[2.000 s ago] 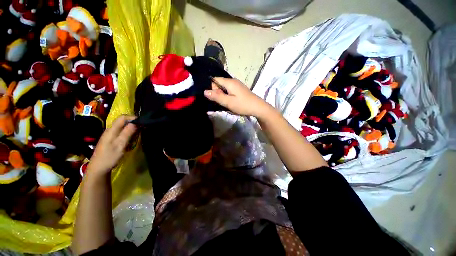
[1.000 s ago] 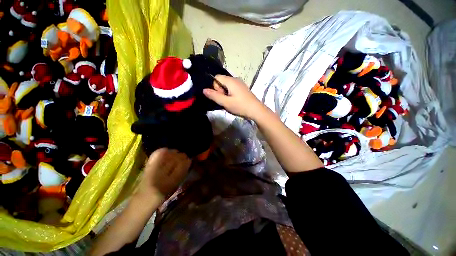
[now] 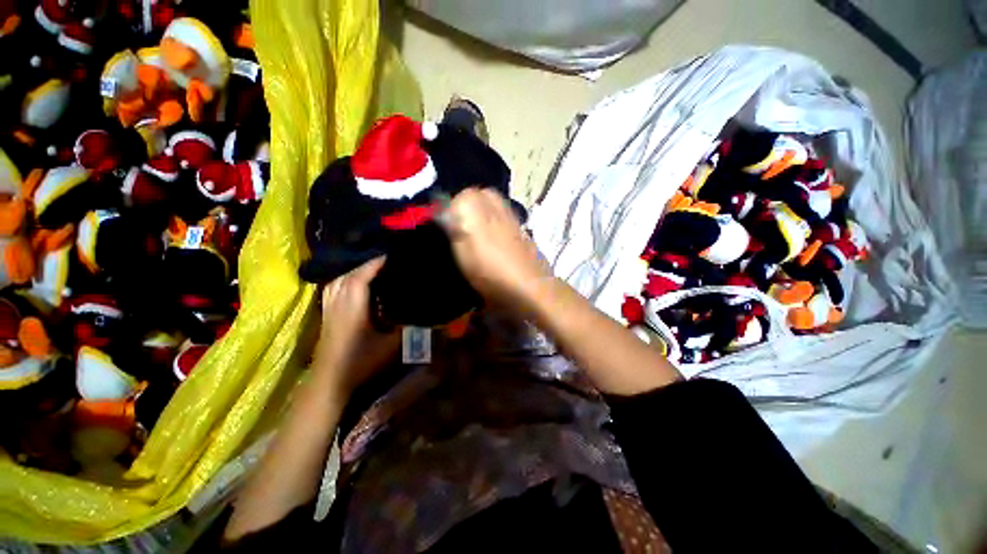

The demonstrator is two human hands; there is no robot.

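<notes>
A penguin plush toy (image 3: 428, 281) lies back side up over my lap, its red Santa hat (image 3: 392, 158) with white band and pompom pointing away from me. The red scarf (image 3: 409, 216) shows below the hat. My left hand (image 3: 352, 314) holds the toy's lower left side, with its fingertips hidden under the black plush. My right hand (image 3: 482, 240) is at the right end of the scarf, fingers bent together and blurred. A small dark tip may show at the fingers, but I cannot tell it clearly. The white label (image 3: 417, 345) hangs at the toy's lower seam.
A yellow sack (image 3: 284, 216) full of penguins stands at the left. An open white woven sack (image 3: 606, 162) with more penguins is at the right. Filled white sacks stand ahead (image 3: 552, 27) and at the far right. A dark floral apron (image 3: 465, 433) covers my lap.
My right hand has moved from the right flipper to the scarf. My left hand has moved from the flipper, over the toy's bottom, to its lower left side. The label is uncovered again.
</notes>
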